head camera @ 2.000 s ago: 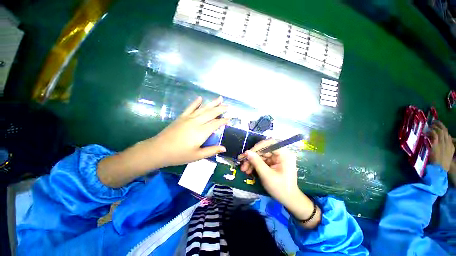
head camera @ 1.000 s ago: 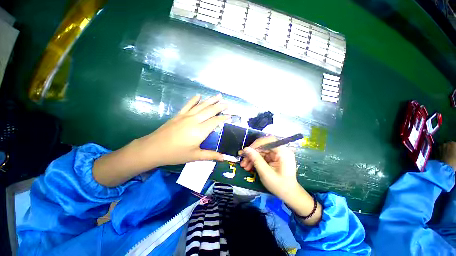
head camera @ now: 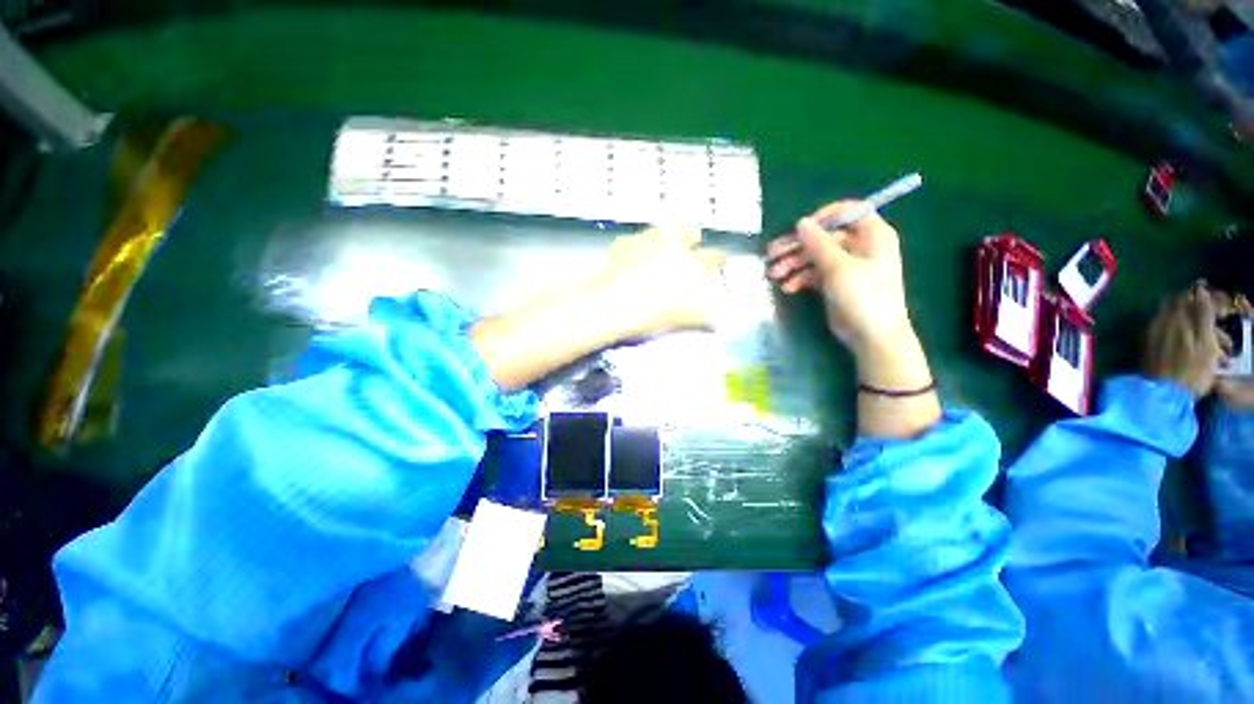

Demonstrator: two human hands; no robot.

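Note:
My left hand lies over the glaring clear film, near the lower right end of the die-cut adhesive sheet; its fingers are washed out by glare. My right hand is raised to the right of it and holds a slim silver-grey pen-like tool, tilted up to the right. Dark LCD modules lie side by side near the bench's front edge, with orange flex cables toward me. A white square sheet lies left of the cables.
An amber tape strip lies at the left. A yellow tape piece is right of the modules. Dark small parts sit above them. Red phone housings lie at the right, beside another person's hand and blue sleeve.
Both hands have left the modules and moved up toward the adhesive sheet, the right one still with the tool. The view has shifted, and the modules and flex cables are now uncovered.

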